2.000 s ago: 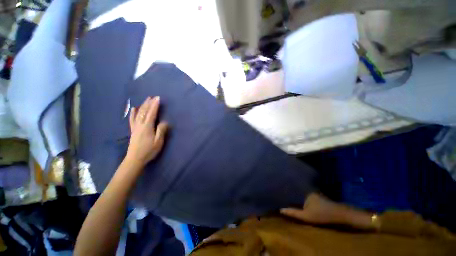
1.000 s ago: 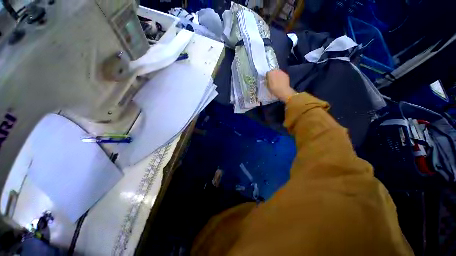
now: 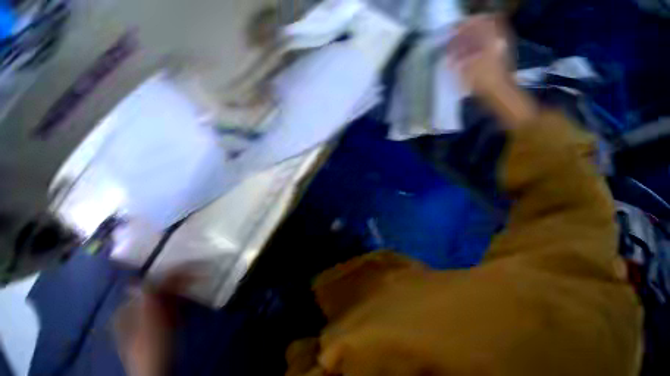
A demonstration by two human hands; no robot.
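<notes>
The picture is blurred by motion. My right hand [image 3: 481, 55] is at the upper right, on or just over the hanging bundle of white and grey strips [image 3: 422, 95]; I cannot tell if it grips them. My left hand [image 3: 147, 323] is a smear at the lower left, beside or over the dark navy-grey fabric panel [image 3: 70, 305]; its fingers are not clear. The off-white sewing machine head [image 3: 184, 33], with purple lettering, fills the upper left. A white cut piece [image 3: 150, 154] lies in front of it. The needle area is too blurred to make out.
More white cut pieces [image 3: 319, 99] lie beyond the machine arm, near the table's right edge. The table front [image 3: 242, 213] has a printed scale. Blue material [image 3: 419, 213] is below the edge. Dark cloth with white strips [image 3: 566, 77] is at the upper right.
The view has swung left, bringing the dark panel and my left hand into the lower left. My right hand now shows higher on the bundle than one second ago.
</notes>
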